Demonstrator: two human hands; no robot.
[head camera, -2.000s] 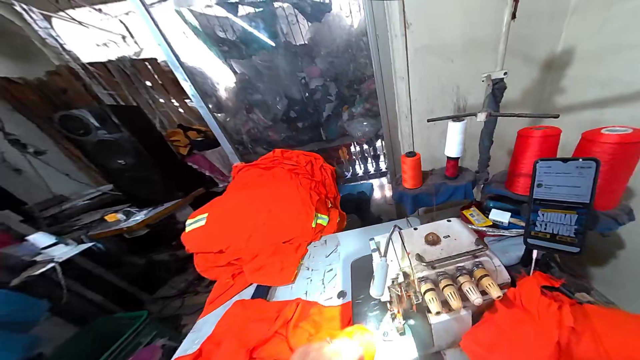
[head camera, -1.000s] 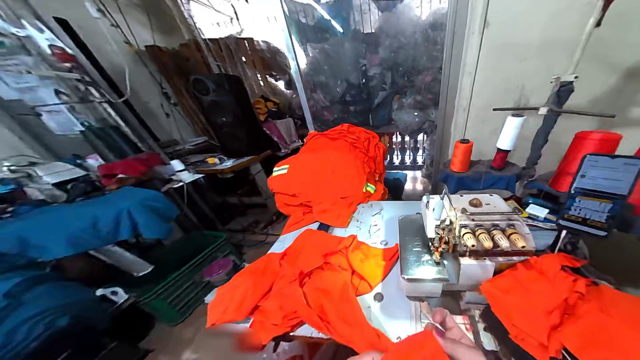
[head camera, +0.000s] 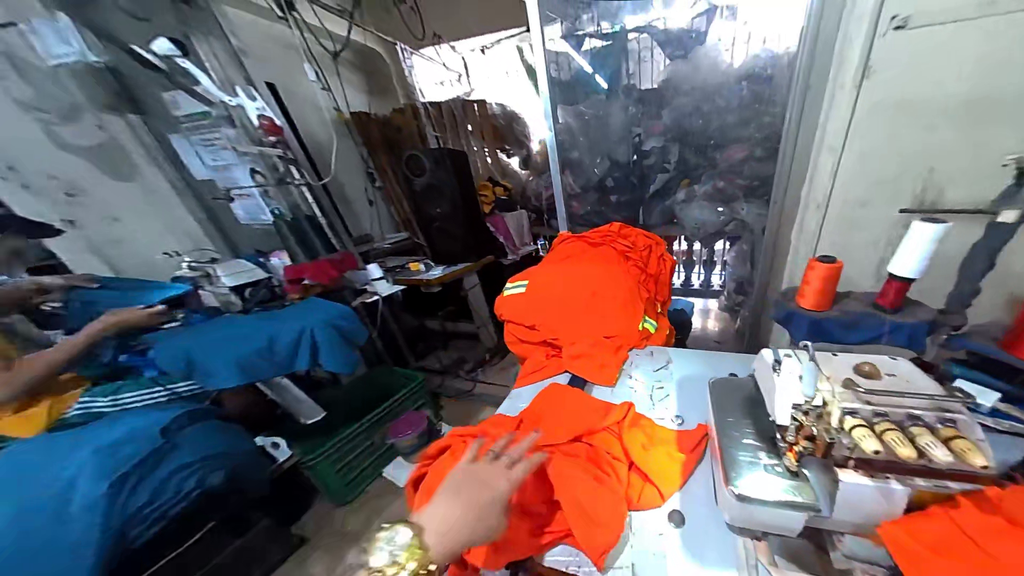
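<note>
My left hand (head camera: 472, 492), with a gold-coloured watch (head camera: 396, 550) on its wrist, lies palm down with spread fingers on a crumpled orange cloth piece (head camera: 588, 464). That cloth lies over the left part of the white machine table (head camera: 672, 384). Behind it is a heap of orange garments (head camera: 592, 296) with reflective strips. To the right stands an overlock sewing machine (head camera: 872, 384) with several tension dials. More orange cloth (head camera: 960, 528) lies at the lower right edge. My right hand is out of view.
At the left, a co-worker's hands (head camera: 132, 318) hold blue cloth beside another sewing machine (head camera: 232, 276). A green plastic crate (head camera: 360, 460) stands on the floor. An orange thread cone (head camera: 819, 284) and a white thread cone (head camera: 920, 248) stand behind the overlock machine. A black speaker (head camera: 444, 204) stands farther back.
The view has turned left. A hand seen one second ago below the sewing machine is gone from view. My left hand now shows plainly on the orange cloth.
</note>
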